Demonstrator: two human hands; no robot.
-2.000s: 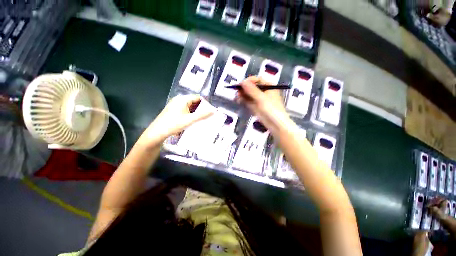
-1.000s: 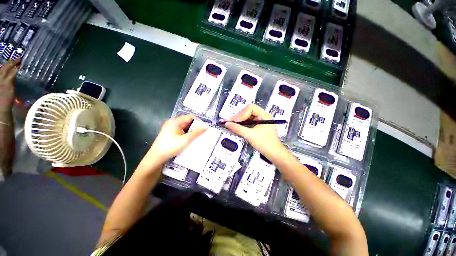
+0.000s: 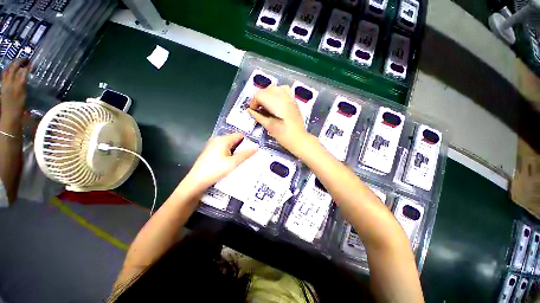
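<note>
A clear blister tray (image 3: pixel 445 177) holds white panels in two rows, each with a black oval at one end. My left hand (image 3: pixel 220 158) pinches a white backing sheet (image 3: pixel 240 176) over the lower left of the tray. My right hand (image 3: pixel 277 111) is over the two leftmost upper panels, its fingertips pinched together low over the first white panel (image 3: pixel 238 115). The dark tweezers are almost wholly hidden by this hand; only a dark bit shows at the fingertips. Whether a sticker is at the tip cannot be seen.
A cream fan (image 3: pixel 86 145) with a white cable stands at left, a dark-faced device (image 3: pixel 116 100) behind it. A paper scrap (image 3: pixel 158 57) lies upper left. More trays lie at the far side (image 3: pixel 331 56), upper left and lower right. Another person's hand (image 3: pixel 14 83) is at the left edge.
My right hand has moved up and left from the sheet's edge to the first upper panel, and the tweezers have turned mostly out of sight. My left hand still holds the sheet.
</note>
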